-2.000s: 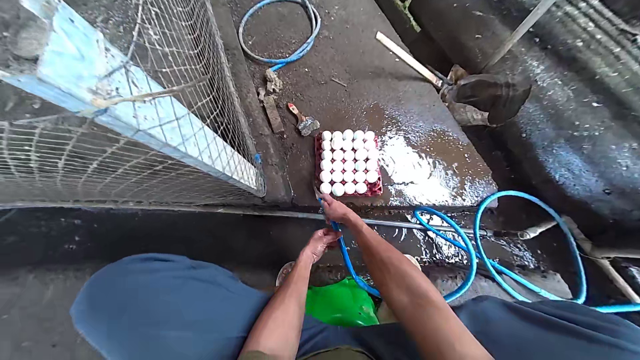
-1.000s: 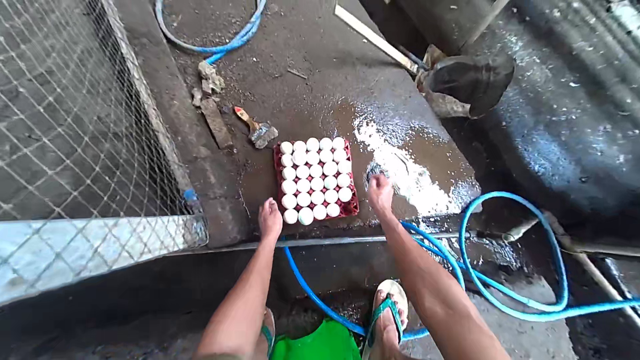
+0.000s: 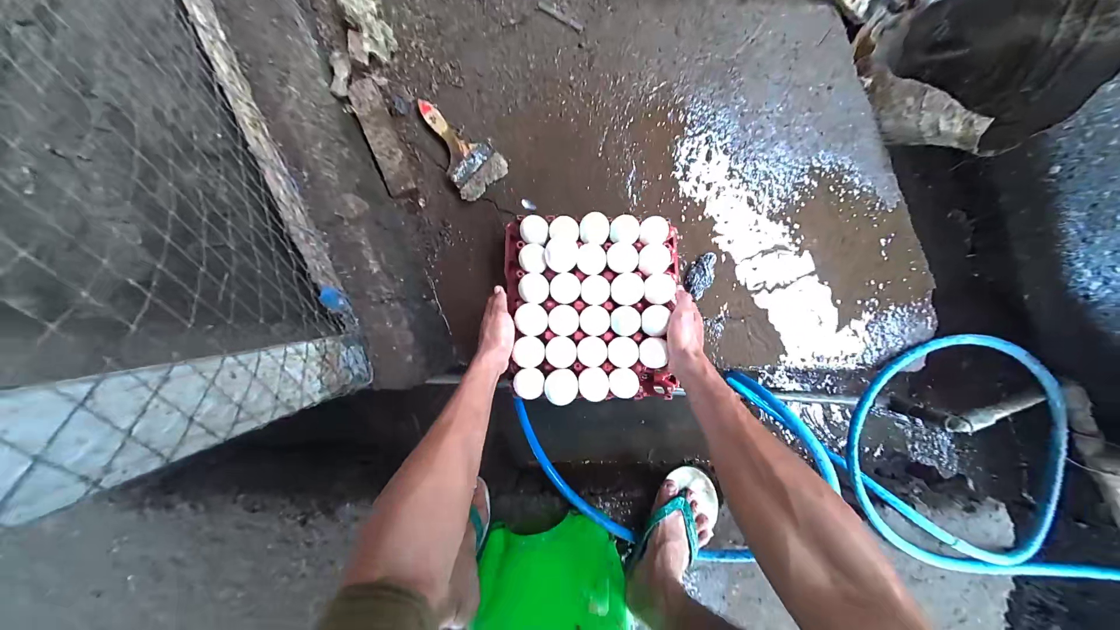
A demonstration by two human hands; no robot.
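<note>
A red egg tray (image 3: 658, 383) filled with white eggs (image 3: 594, 289) sits at the middle of the view, with one cell bare at its near right corner. Against the tray's left side lies my left hand (image 3: 496, 332), and my right hand (image 3: 686, 331) presses on its right side, so the tray is held between them. The undersides of both hands and the tray are hidden. A dark, wet lump (image 3: 700, 275) lies on the slab just beyond my right hand. Behind the tray to the left rests a paintbrush (image 3: 464, 153) with a worn wooden handle.
The tray is over the near part of a wet concrete slab (image 3: 595, 166). A blue hose (image 3: 954, 341) coils at right and runs below the tray. Wire mesh with a pale frame (image 3: 175, 411) stands at left. A green plastic object (image 3: 553, 573) is between my sandalled feet.
Two seconds ago both hands were together at the tray's near edge by the blue hose. They moved apart, the right one reaching the dark lump, and now both are on the tray's sides.
</note>
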